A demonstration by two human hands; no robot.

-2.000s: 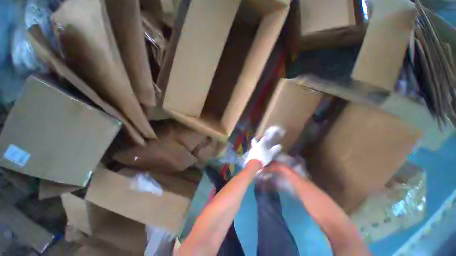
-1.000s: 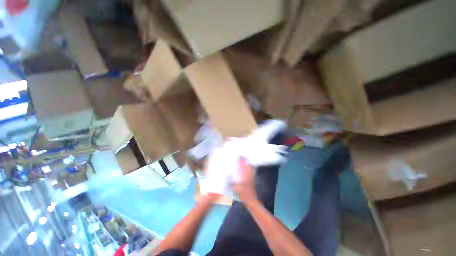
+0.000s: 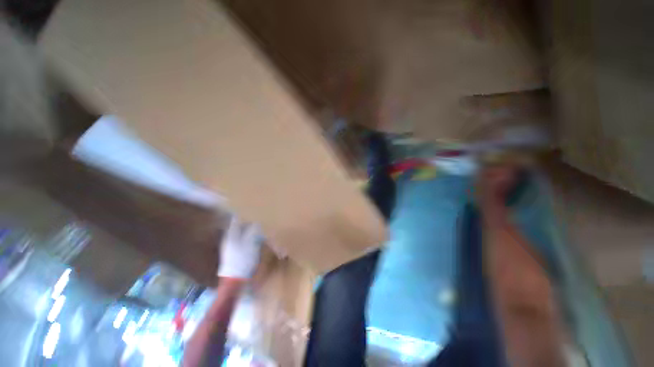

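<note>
The frame is blurred. A large brown carton panel (image 3: pixel 215 129) slants across the left and middle. My left hand (image 3: pixel 240 249), in a white glove, is at the panel's lower edge, beside the end of a whitish sheet or bag (image 3: pixel 136 159) that lies in the carton; whether it grips either is unclear. My right hand (image 3: pixel 500 179) reaches out to the right, low over the floor by whitish scraps (image 3: pixel 455 163); its fingers are too blurred to tell if they hold anything.
More brown cartons (image 3: pixel 459 57) fill the top and right (image 3: pixel 609 236). Blue-green floor (image 3: pixel 416 251) shows between my dark-clothed legs (image 3: pixel 348 308), with red-yellow edge tape (image 3: pixel 412 168) beyond it. Bright, blurred equipment or shelving is at the lower left.
The view has moved closer to the cartons. My hands, earlier together on white crumpled material, are now apart: left at the carton panel, right out to the right. The white material now lies left of them.
</note>
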